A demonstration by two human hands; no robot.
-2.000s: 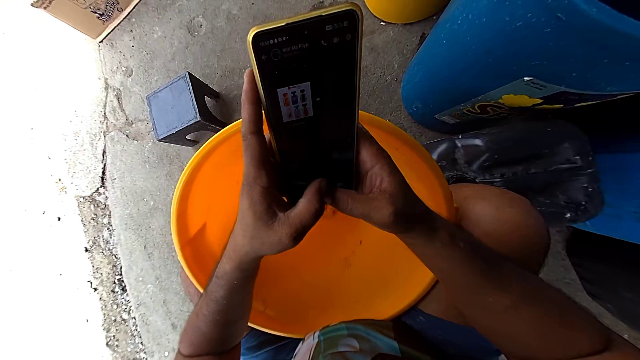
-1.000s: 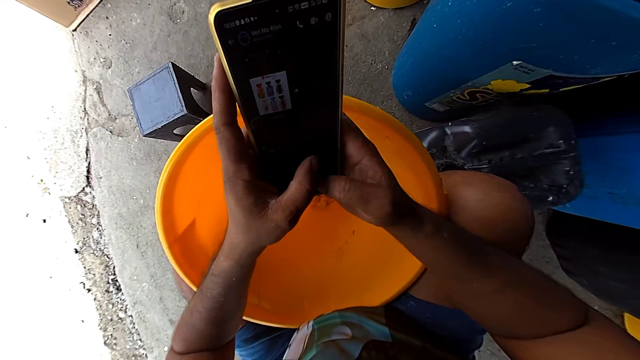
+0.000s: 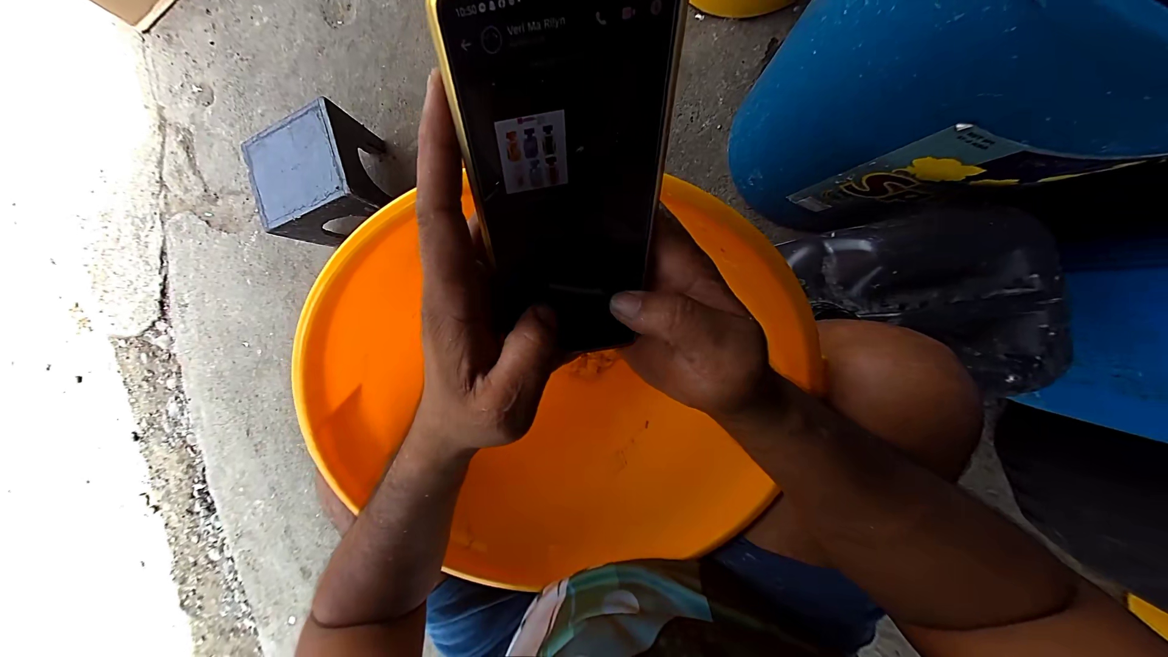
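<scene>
A smartphone (image 3: 584, 237) in a yellow-edged case stands upright at the top centre, its upper end cut off by the frame. Its dark screen shows a small picture of several bottle-like items. My left hand (image 3: 474, 338) grips the phone's left edge, fingers along the side and thumb over the lower screen. My right hand (image 3: 698, 338) holds the lower right edge, its thumb tip at the bottom of the screen. Under both hands, over my lap, lies a round orange plastic basin (image 3: 584, 493). The fingers behind the phone are mostly hidden.
A small dark box-shaped stand (image 3: 301, 169) with round cutouts sits on the concrete floor (image 3: 237, 301), left of the basin. A blue plastic container (image 3: 876, 100) bearing a label is at the upper right, above a dark plastic-like bundle (image 3: 949, 283). A cardboard piece (image 3: 137, 9) shows at the upper left.
The right thumb has moved slightly apart from the left thumb over the lower screen. Both hands keep hold of the phone, which sits higher in view, partly cut off.
</scene>
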